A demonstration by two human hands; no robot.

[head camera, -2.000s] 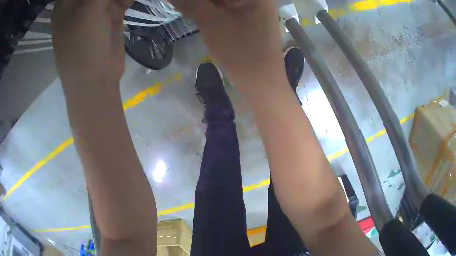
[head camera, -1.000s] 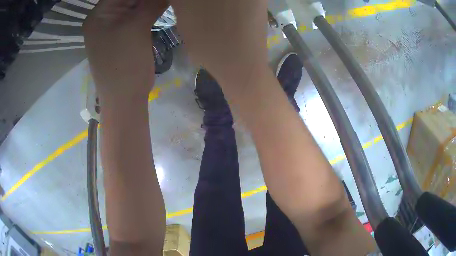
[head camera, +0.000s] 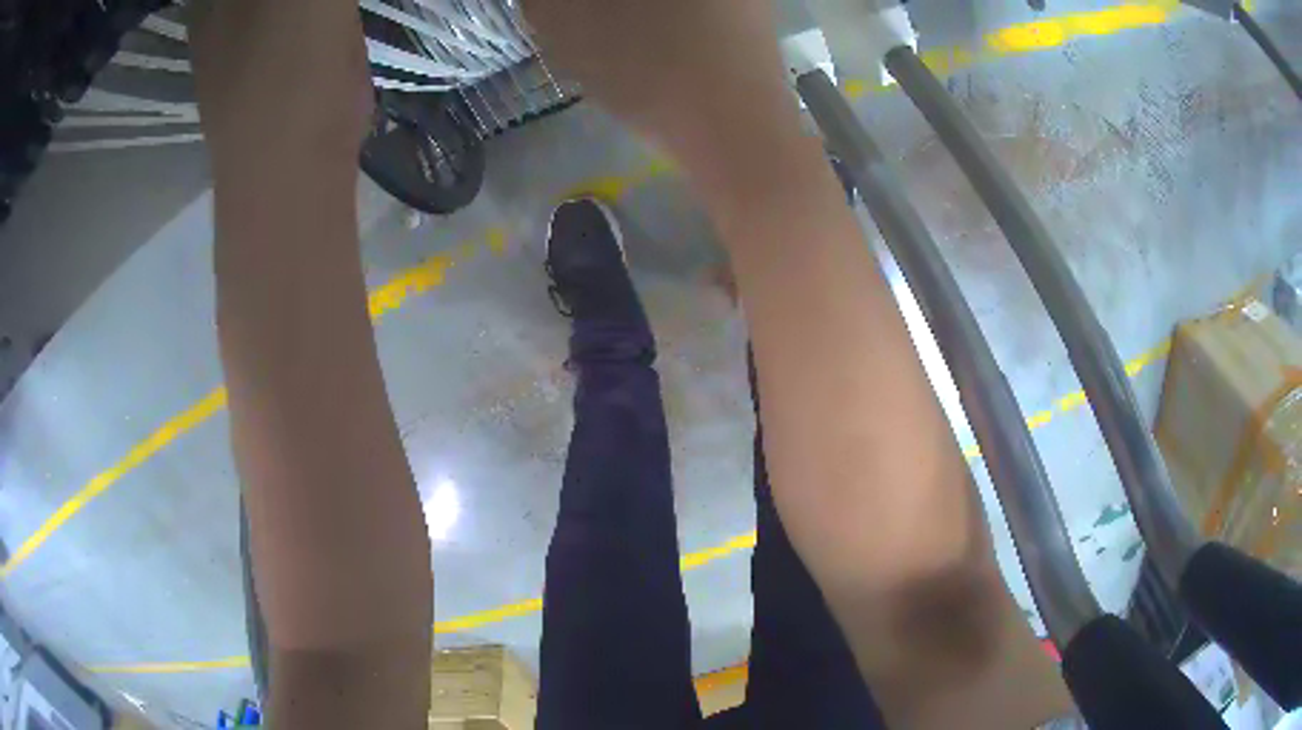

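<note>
Both my forearms reach up past the top edge of the head view. My left hand is cut off by the top edge above the left forearm. My right hand is also beyond the top edge; only the wrist and forearm show. Whatever the hands hold is out of the picture. Between the forearms, at the top, white strips (head camera: 450, 54) fan out above a row of thin metal slats (head camera: 517, 97). More white strips lie left of the left forearm.
Two grey metal bars (head camera: 985, 350) with black grips (head camera: 1142, 673) curve down the right side. A black wheel (head camera: 429, 160) stands below the strips. A taped cardboard box (head camera: 1231, 414) is at the right, another box (head camera: 478, 687) at the bottom. Yellow lines cross the grey floor.
The left forearm has moved left since one second ago, uncovering the strips and wheel again. The right forearm has shifted slightly right. One shoe is now hidden behind the right forearm.
</note>
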